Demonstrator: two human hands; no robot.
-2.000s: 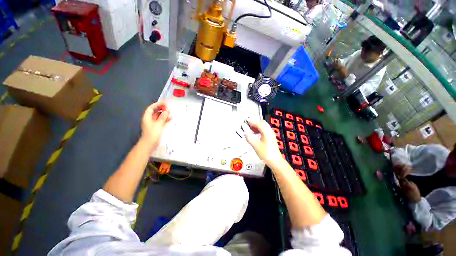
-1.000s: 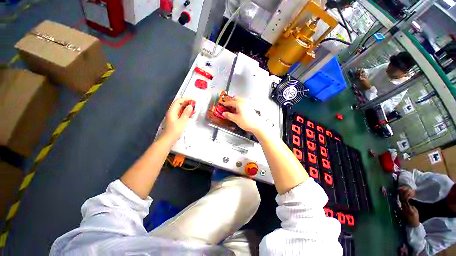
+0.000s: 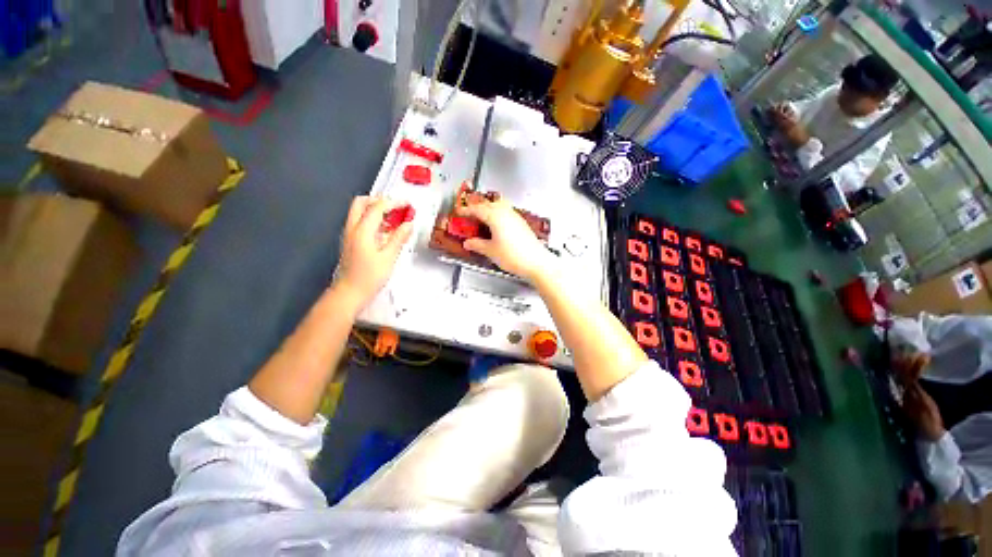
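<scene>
My left hand [image 3: 373, 242] is at the left of the white machine table [image 3: 544, 174] and holds a red housing [image 3: 398, 217] at its fingertips. My right hand [image 3: 503, 239] is over the brown fixture [image 3: 527, 221], with its fingertips on a red piece [image 3: 465, 226] at the fixture's left part. Whether the fingers grip that piece or press on it cannot be told. Loose red pieces [image 3: 417, 174] lie behind my left hand.
The gold press cylinder [image 3: 591, 78] stands behind the table. A fan [image 3: 616, 169] and blue bin [image 3: 699, 128] are behind right. The emergency stop [image 3: 543, 344] is at the front edge. A black tray [image 3: 761, 326] with red housings lies right. Cardboard boxes [image 3: 120, 136] stand left. Other workers sit opposite.
Since the oldest frame, the fixture has come forward, my right hand has moved left onto it, and a red housing now shows in my left hand. Since the later one, both hands have barely moved.
</scene>
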